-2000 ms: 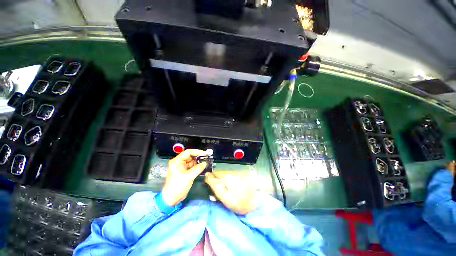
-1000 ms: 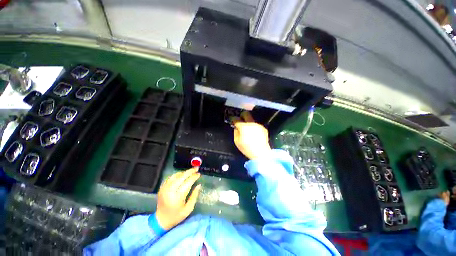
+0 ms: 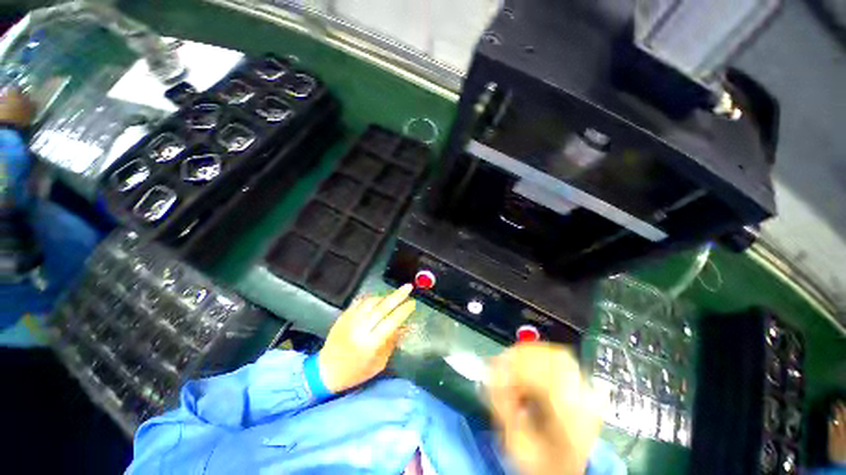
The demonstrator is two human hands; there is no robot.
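The black pneumatic press [image 3: 594, 111] stands in front of me, its silver cylinder [image 3: 700, 37] on top. A rounded shiny outline, likely a housing in the fixture [image 3: 513, 215], shows faintly under the ram; details are too dark to tell. My left hand [image 3: 365, 339] has its fingertips at the left red button [image 3: 425, 279] and holds nothing visible. My right hand [image 3: 543, 399] is blurred, just below the right red button [image 3: 527, 333]; its fingers look curled and its contents cannot be made out. A whitish centre button [image 3: 475, 307] lies between them.
An empty-pocketed black tray [image 3: 348, 213] lies left of the press, with a filled black tray stack [image 3: 218, 148] beyond. Clear blister trays lie at lower left [image 3: 139, 325] and right [image 3: 640, 362]. Another black stack [image 3: 742, 390] is at far right. Other people's hands show at both edges.
My right hand has come out of the press opening to near the right button. My left hand remains by the left button. The view has turned and shifted left.
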